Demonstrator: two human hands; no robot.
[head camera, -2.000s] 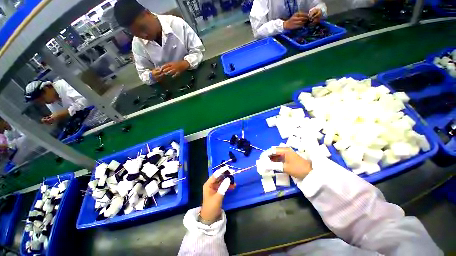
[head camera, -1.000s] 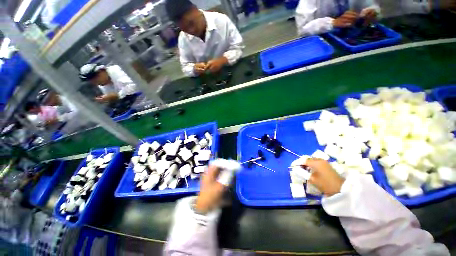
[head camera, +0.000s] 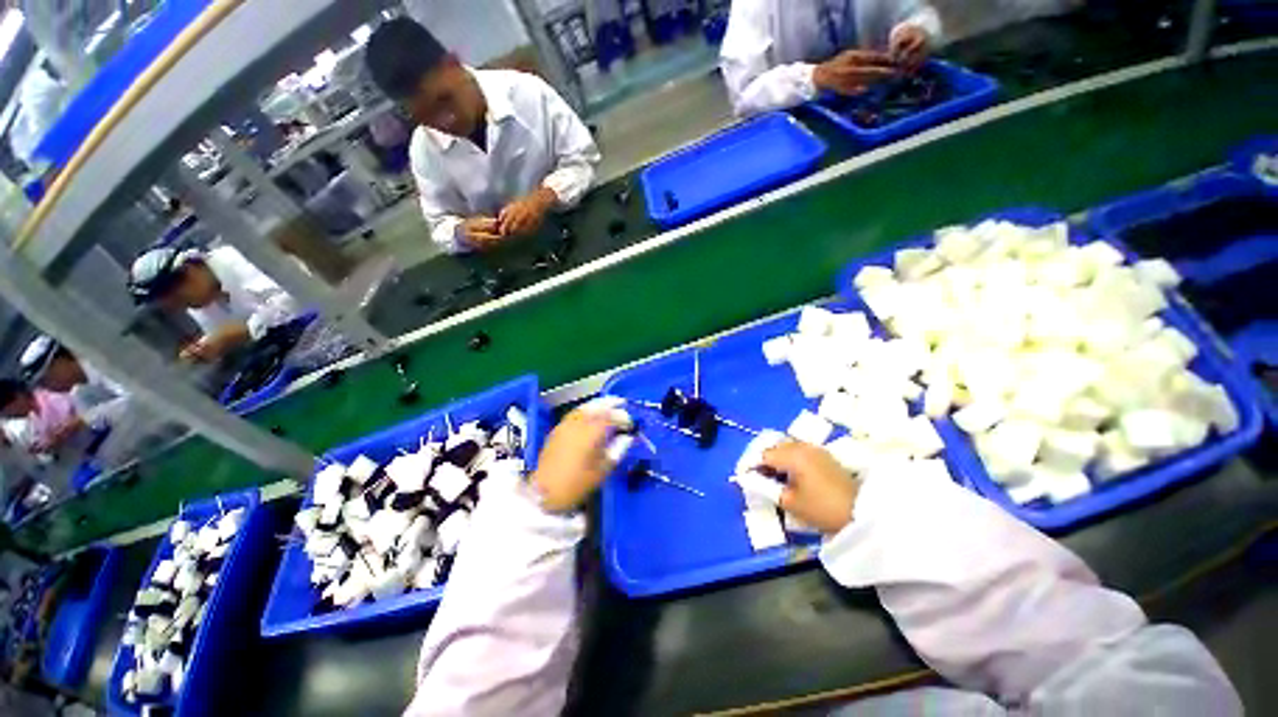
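The blue centre work tray (head camera: 659, 539) lies before me. Small black parts (head camera: 690, 413) with thin pale leads lie in its upper left; another black part (head camera: 642, 474) lies just below them. My left hand (head camera: 572, 460) is at the tray's left edge, its white-covered fingertips near these parts; whether it holds one is hidden. My right hand (head camera: 813, 488) is low in the tray at the white blocks (head camera: 764, 527). Its white fingertip coverings blend with the blocks, so its grip is unclear. More loose white blocks (head camera: 838, 367) lie at the tray's right.
A supply tray heaped with white blocks (head camera: 1044, 357) is at right. An output tray of black-and-white assemblies (head camera: 407, 511) is at left, with a similar tray (head camera: 175, 595) beyond it. The green belt (head camera: 785, 259) runs behind. Coated people (head camera: 498, 154) work across it.
My left hand held a black part two seconds ago, then was outside the tray's left edge; now it is up at the tray's upper left. The right hand stays near the white blocks. The view swung left and back.
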